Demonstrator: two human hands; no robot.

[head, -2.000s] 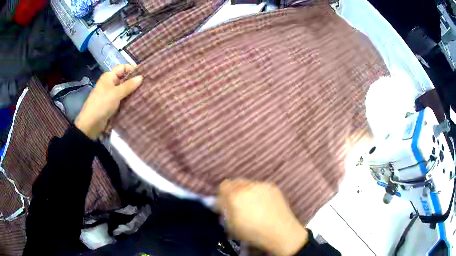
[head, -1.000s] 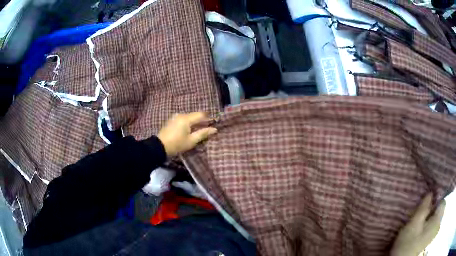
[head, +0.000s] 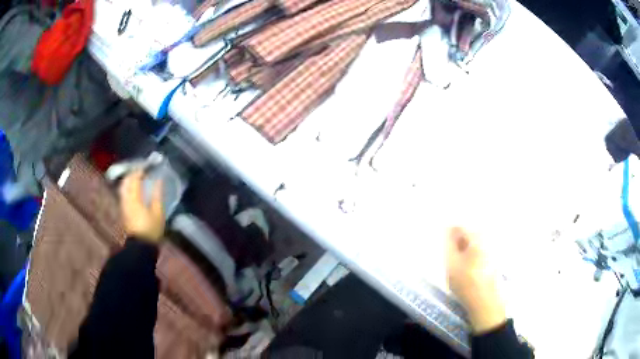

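Narrow plaid strips (head: 309, 87) lie heaped at the back left of the white machine table (head: 393, 203). A thin strip with dark thread tails (head: 403, 98) lies to their right. Plaid panels with white edges (head: 67, 259) hang or lie below table level at the lower left. My left hand (head: 144, 203) is blurred, over the edge of these panels, fingers apart, with nothing visible in it. My right hand (head: 474, 270) is over the table near its front edge, partly washed out by glare; I cannot tell its finger shape.
The sewing machine (head: 621, 245) shows only in part at the right edge. A measuring scale (head: 428, 308) runs along the table's front edge. A red cloth (head: 63, 42) and grey cloth lie at the upper left. Scraps lie below the table.
The large plaid panel that both hands held has left the table and my hands. The view has swung back right, showing the white tabletop and strips. My left hand is now over the lower-left panels.
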